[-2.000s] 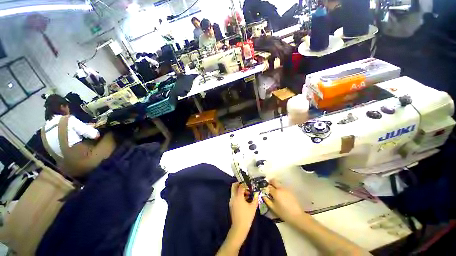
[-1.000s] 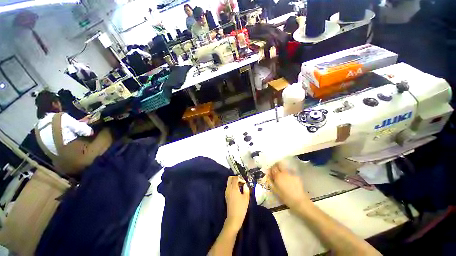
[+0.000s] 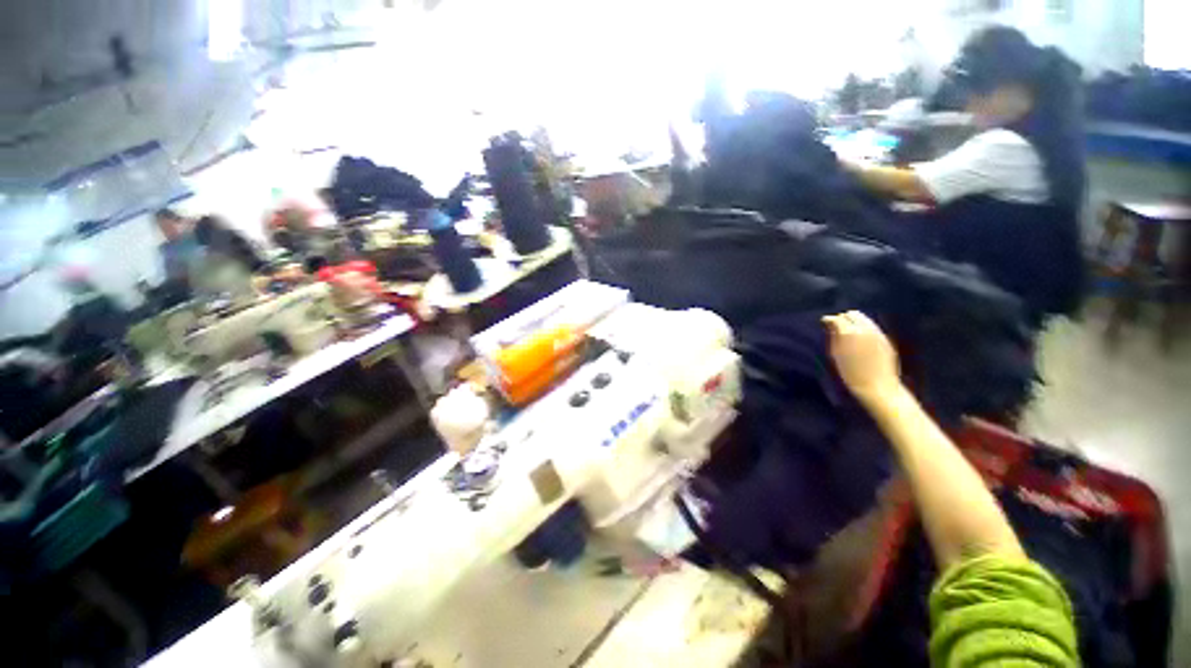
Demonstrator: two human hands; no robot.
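My right hand (image 3: 862,355) reaches out to the right of the machine, over a large heap of dark navy cloth (image 3: 797,431). Its fingers are bent at the cloth; blur hides whether they grip it. The cream-white sewing machine (image 3: 523,555) with blue lettering runs from the lower left to the middle. Its needle end lies at the bottom left edge, and the needle area is not visible. My left hand is out of the picture.
A red-rimmed basket (image 3: 1149,516) with dark contents stands at the lower right. Behind the machine are an orange and white box (image 3: 538,363) and a whitish bottle or cone (image 3: 460,418). A person (image 3: 999,170) is at the upper right behind dark cloth. Thread cones (image 3: 516,196) stand farther back.
The view has swung right and is blurred. My right hand has left the needle area and moved to the dark heap right of the machine. My left hand has gone out of view.
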